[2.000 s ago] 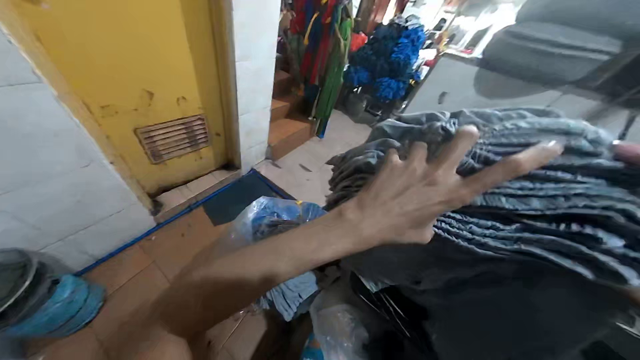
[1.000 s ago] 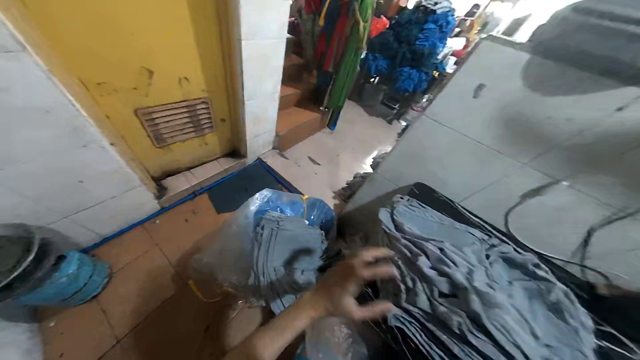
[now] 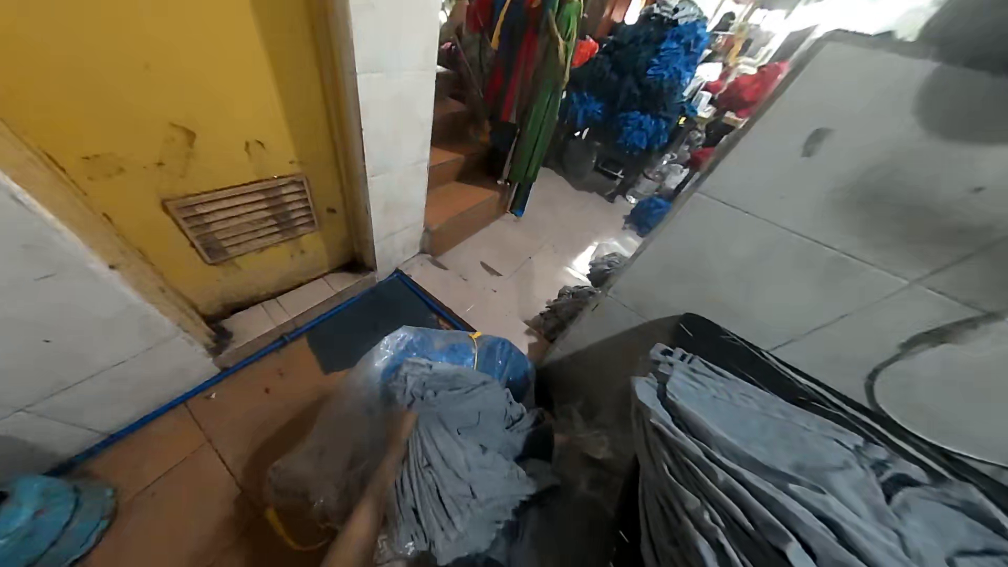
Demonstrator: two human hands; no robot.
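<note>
My left hand (image 3: 403, 425), blurred at the end of a forearm rising from the bottom edge, is at the left side of a bundle of grey cloth pieces (image 3: 465, 449). Its fingers are too unclear to show a grip. That bundle lies over the mouth of a clear plastic bag (image 3: 323, 465), against a blue plastic-wrapped bundle (image 3: 504, 362) with a yellow tie. A small blurred skin-toned patch shows right of the grey bundle; whether it is my right hand, I cannot tell. At the lower right, a larger stack of grey cloth (image 3: 756, 441) rests on black material.
A yellow door (image 3: 236, 102) with a louvred vent stands left, above a dark mat (image 3: 370, 323). A grey tiled wall or partition (image 3: 787, 236) rises on the right. Brown steps (image 3: 468, 209), hanging coloured cloth (image 3: 543, 102) and blue bundles (image 3: 657, 79) are farther back. A blue roll-like object (image 3: 55, 516) sits lower left.
My left hand has left the large grey stack, where it lay two seconds ago, and moved left to the smaller grey bundle by the bag. The view has swung as well.
</note>
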